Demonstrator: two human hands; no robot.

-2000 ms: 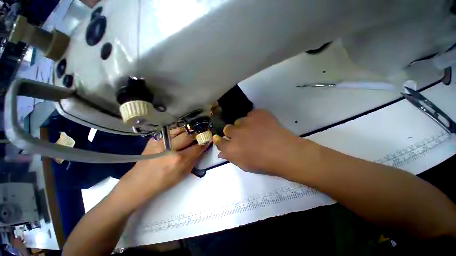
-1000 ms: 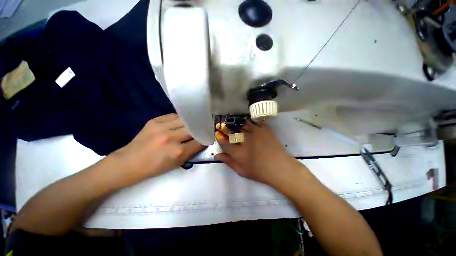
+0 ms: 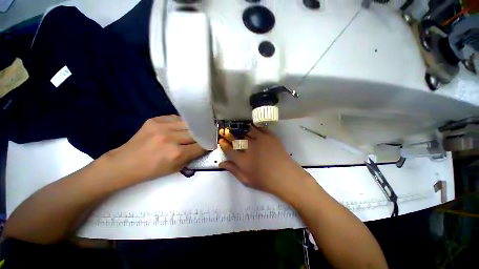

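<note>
The dark navy garment piece [image 3: 110, 79] is spread to the left of the machine head, with a small white label [image 3: 61, 76] and a tan tag [image 3: 12, 77] on it. My left hand [image 3: 160, 144] lies flat on the cloth's edge left of the needle area, its fingertips partly behind the machine's front cover. My right hand [image 3: 262, 157] is just right of the needle, fingertips at the yellow-lit presser foot [image 3: 225, 137]. Whether its fingers pinch cloth is hidden by the foot and the ribbed knob [image 3: 240, 144].
The white machine head [image 3: 325, 58] with its tension dial [image 3: 265, 113] arches over the bed. An awl-like tool [image 3: 313, 132] lies on the bed at right. Thread snips [image 3: 382, 180] lie near the table's right edge. A printed ruler scale [image 3: 157, 217] runs along the front.
The view has swung from a tilted angle to a more level one, showing the navy cloth at left. In the last second it shifted slightly; the hands stay beside the presser foot.
</note>
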